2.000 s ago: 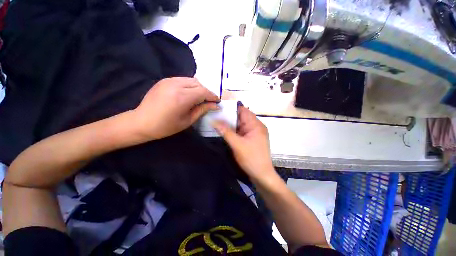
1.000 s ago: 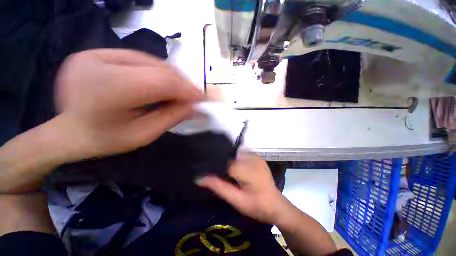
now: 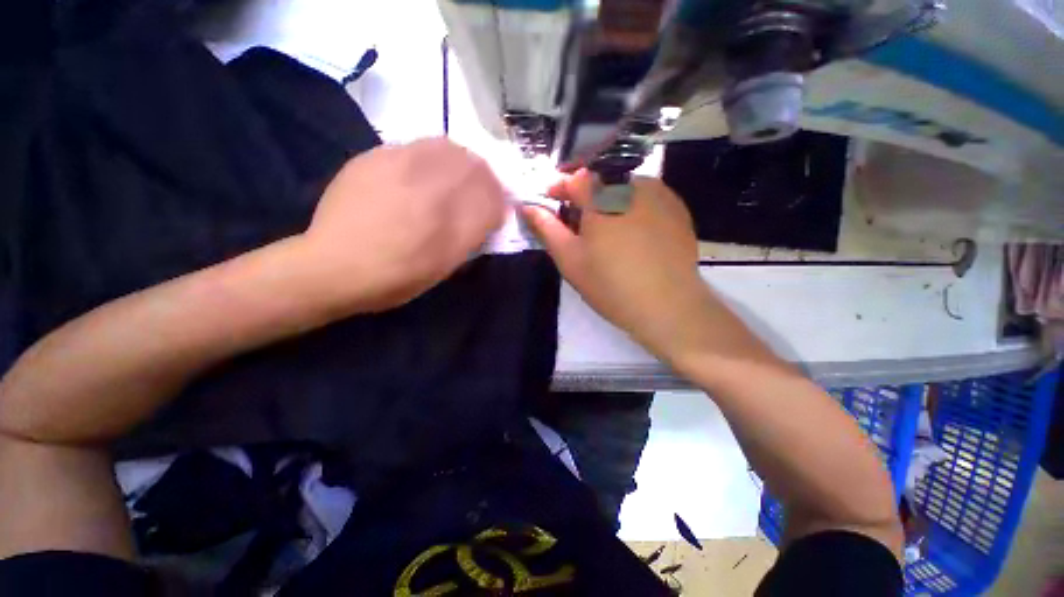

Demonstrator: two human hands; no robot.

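Note:
My left hand [image 3: 408, 222] is closed at the left of the machine's needle area, over the top edge of the black panel [image 3: 467, 338]. A small white piece [image 3: 509, 237] lies between my hands at that edge. My right hand [image 3: 624, 239] is under the machine head, its thumb and index finger pinching the cloth edge close to the presser foot area. The needle itself is hidden by glare and the machine head. The black panel hangs from the table edge onto my lap.
The white sewing machine head [image 3: 922, 105] fills the top right. A black cloth pad [image 3: 756, 192] lies on the bed right of my right hand. More black cloth [image 3: 140, 175] is heaped at left. A blue basket [image 3: 980, 455] is below the table at right.
Both hands have moved from near the table's front edge up to the needle area with the cloth. The black panel now lies spread below them. The view has come closer to the machine.

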